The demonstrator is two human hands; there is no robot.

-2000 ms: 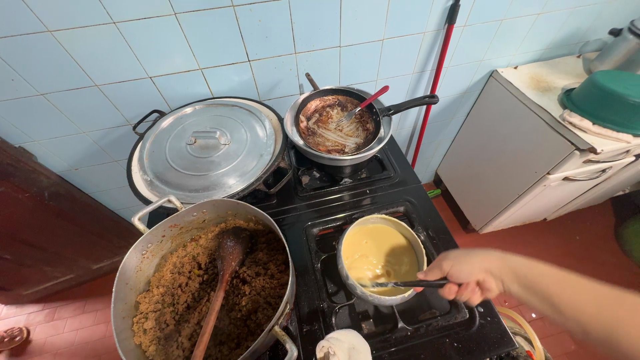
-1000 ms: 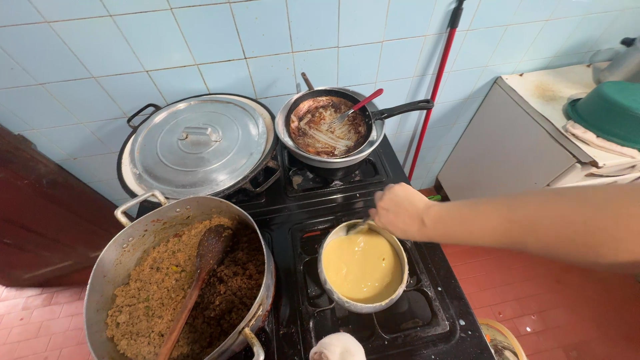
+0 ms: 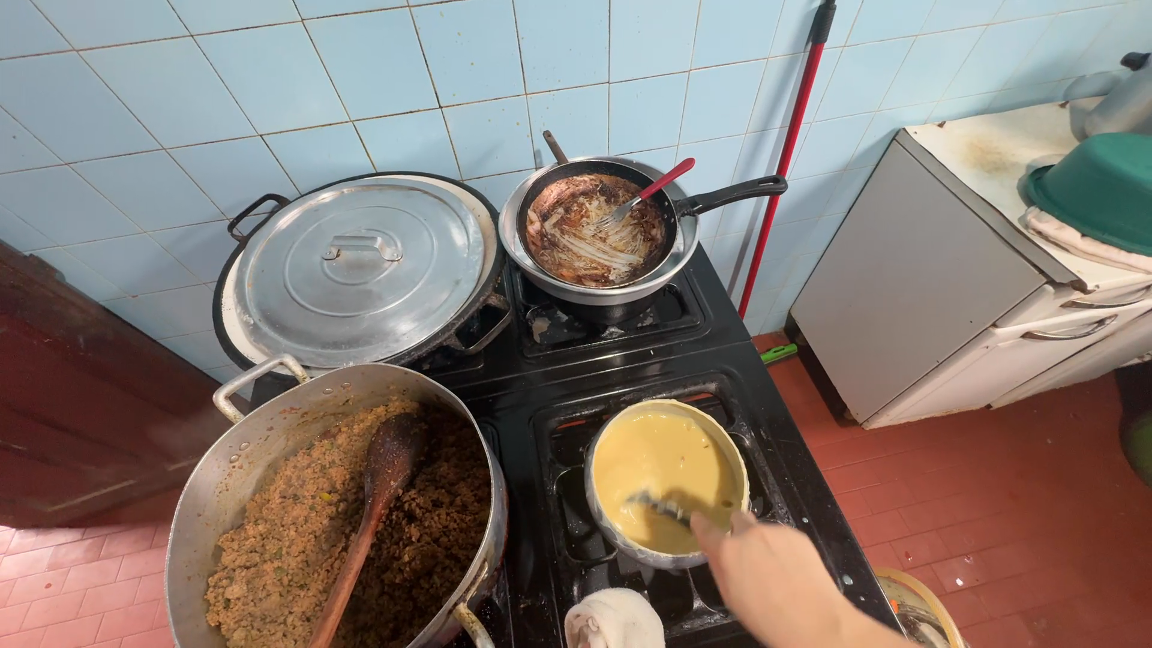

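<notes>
My right hand is closed on the handle of a dark utensil, whose end dips into pale yellow liquid in a small round pot on the front right burner. A rolled white cloth is just left of that hand, by the pot's near side. My left hand is not visible. On the left stands a large aluminum pot of crumbly brown food, with a wooden spoon resting in it. Behind, a frying pan with brown residue and a red-handled fork sits on a metal bowl.
A wide pan with a metal lid stands at the back left of the black stove. Against the tiled wall leans a red pole. A white cabinet at right holds a green plastic basin. A bucket is on the floor.
My right hand has moved from the far right rim of the small pot to its near right side. The utensil shows in the yellow liquid, as it did two seconds ago.
</notes>
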